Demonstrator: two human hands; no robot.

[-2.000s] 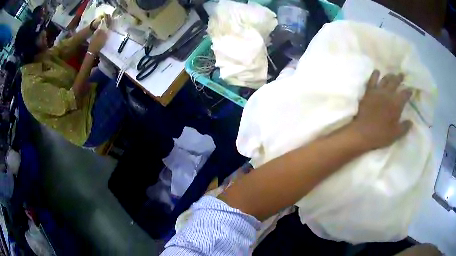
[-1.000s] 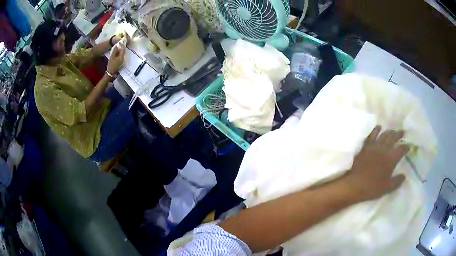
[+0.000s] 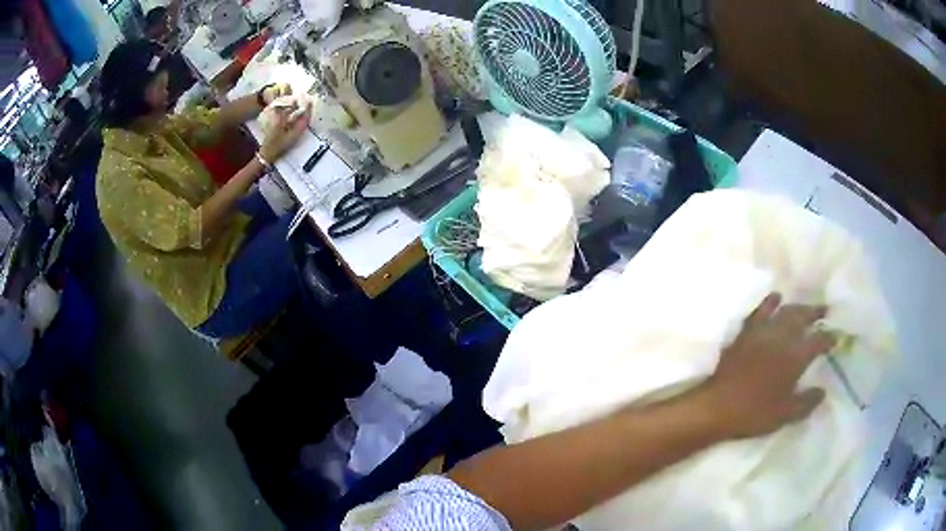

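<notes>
A large heap of cream cloth [image 3: 622, 332] lies over the left part of the white sewing table [image 3: 902, 280] and hangs over its near edge. My left hand [image 3: 770, 365] lies flat on top of the heap, palm down with fingers spread, and grips nothing that I can see. The forearm comes from the bottom edge in a striped sleeve. A metal machine plate [image 3: 905, 482] shows at the lower right. My right hand is not in the picture.
A turquoise basket [image 3: 472, 282] beside the table holds cream cloth, a clear bottle [image 3: 640, 171] and dark items. A mint fan [image 3: 543, 57] stands behind it. Black shears [image 3: 358, 211] lie on the neighbouring table, where a person in yellow [image 3: 156, 213] sits. A black bin holds white cloth [image 3: 399, 410].
The view has tilted up and left, so the scene sits lower and the fan and neighbouring machine show more fully. My left hand stays spread on the cream cloth.
</notes>
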